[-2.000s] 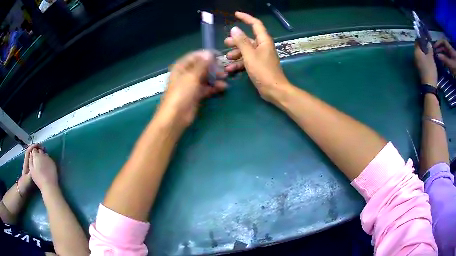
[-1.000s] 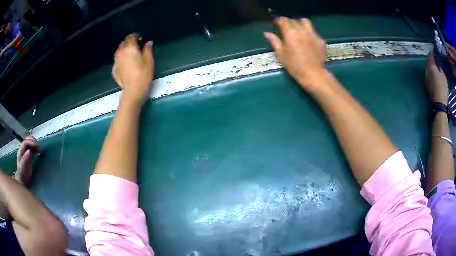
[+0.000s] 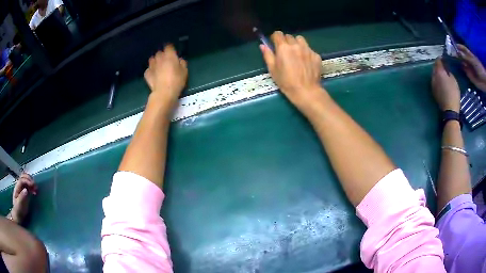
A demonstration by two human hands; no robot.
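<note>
My right hand (image 3: 294, 65) is over the belt just beyond the pale rail, palm down. A slim dark pen-shaped tube (image 3: 264, 39) slants at its thumb and forefinger, which appear to pinch its near end. My left hand (image 3: 166, 74) is over the belt to the left, fingers curled. A small dark piece (image 3: 183, 45) shows beside its fingertips; whether the hand holds it is unclear. Another dark tube (image 3: 113, 90) lies alone on the belt, left of my left hand.
The pale chipped rail (image 3: 224, 96) divides the green bench top (image 3: 256, 154) from the dark belt. More tubes lie far left (image 3: 24, 145) and upper right (image 3: 406, 24). A person in purple at right holds tubes (image 3: 451, 47) beside a tube row (image 3: 472, 109). Another person's hand (image 3: 22, 191) is at left.
My left hand has moved slightly right and my right hand left since a second ago. The tube held upright in my left hand two seconds ago is no longer seen there.
</note>
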